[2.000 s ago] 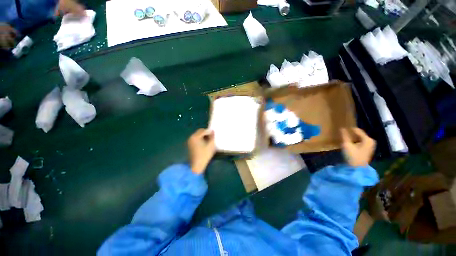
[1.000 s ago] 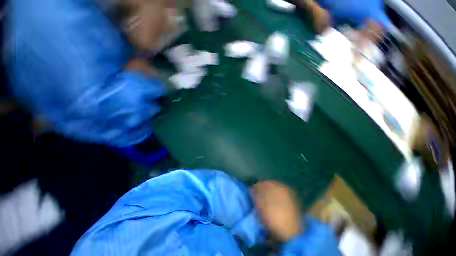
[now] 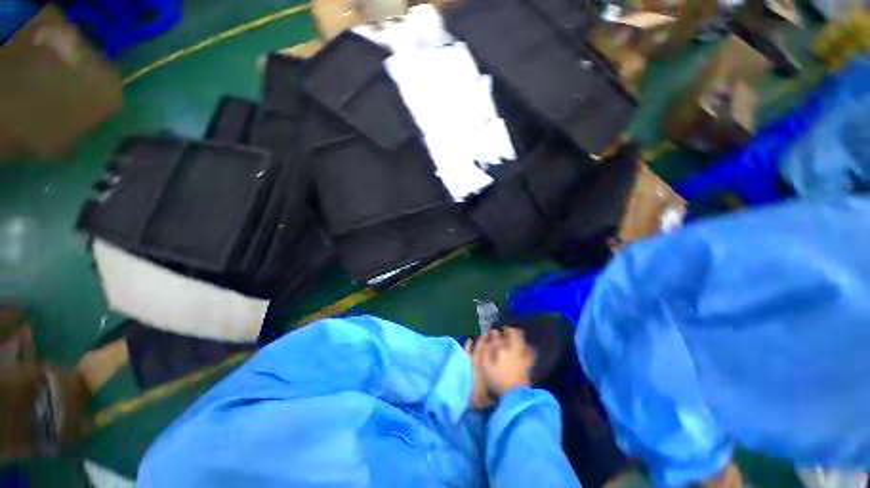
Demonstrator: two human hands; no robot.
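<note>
My left hand (image 3: 479, 377) and my right hand (image 3: 511, 356) are close together low in front of me, at the lower middle of the view. The right hand partly covers the left. A small pale, greyish piece (image 3: 487, 315) sticks up from the fingertips of my right hand. It is blurred, and its kind cannot be told. The left hand's fingers are mostly hidden, so its grip does not show.
Black divided trays (image 3: 208, 205) lie in piles on the green floor. White sheets (image 3: 445, 107) lie on some trays. Brown cartons (image 3: 57, 91) stand at the left, others at the upper right. A person in a blue smock (image 3: 735, 324) is close on my right. Blue stools show beside them.
The view has swung from the bench to the floor and trays on the left. My hands, earlier on two brown trays or boxes, are now together with a small pale piece at the fingertips.
</note>
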